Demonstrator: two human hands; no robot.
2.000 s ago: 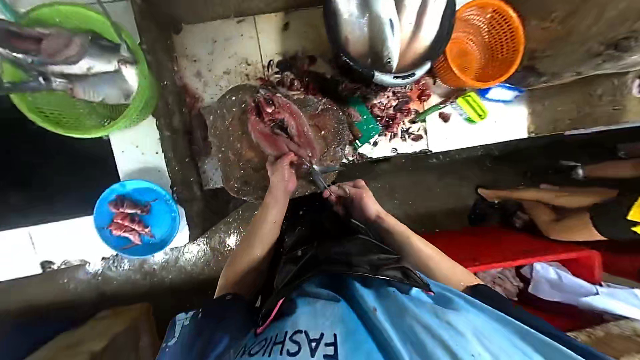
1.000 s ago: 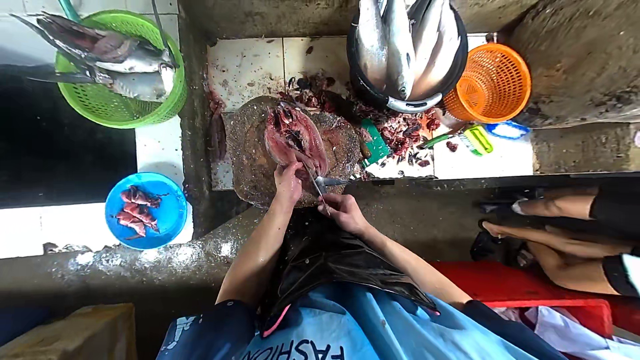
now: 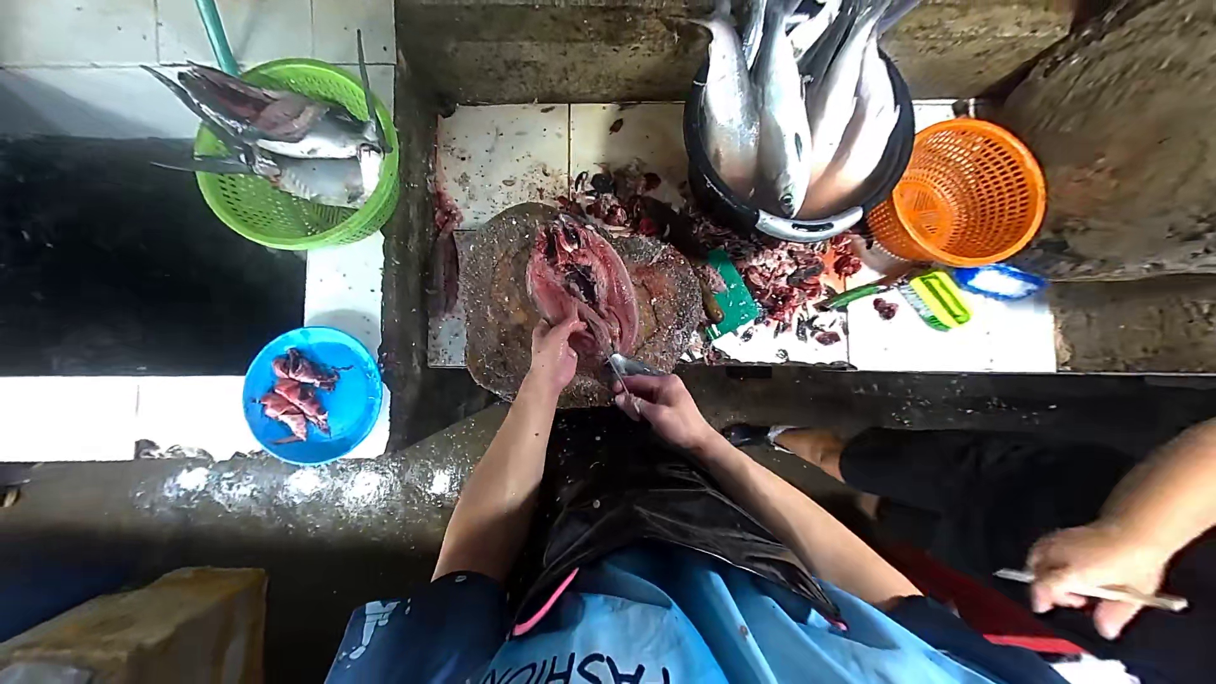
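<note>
An opened fish [image 3: 608, 285] with its red inside facing up lies on a worn round chopping block [image 3: 499, 285]. My left hand [image 3: 556, 353] grips the near end of the fish's left side. In my right hand [image 3: 665, 408] is a thin metal tool [image 3: 619, 375], perhaps a knife, its far end at the near end of the fish. A grey piece, perhaps the fish's tail, shows beside my right fingers. A black tub [image 3: 698, 161] of whole silvery fish stands beyond the block, and a green basket [image 3: 294, 233] holds split fish at the left.
A blue bowl [image 3: 361, 418] holds pieces of red flesh. Fish scraps [image 3: 788, 275], a green scraper [image 3: 731, 294], a yellow-green brush [image 3: 936, 299] and an orange basket [image 3: 1012, 190] are at the right. Another person's hand [image 3: 1102, 570] holds a thin tool at the lower right.
Another person's arm and hand with a thin tool have come into view at the lower right. Both my hands remain at the near end of the opened fish.
</note>
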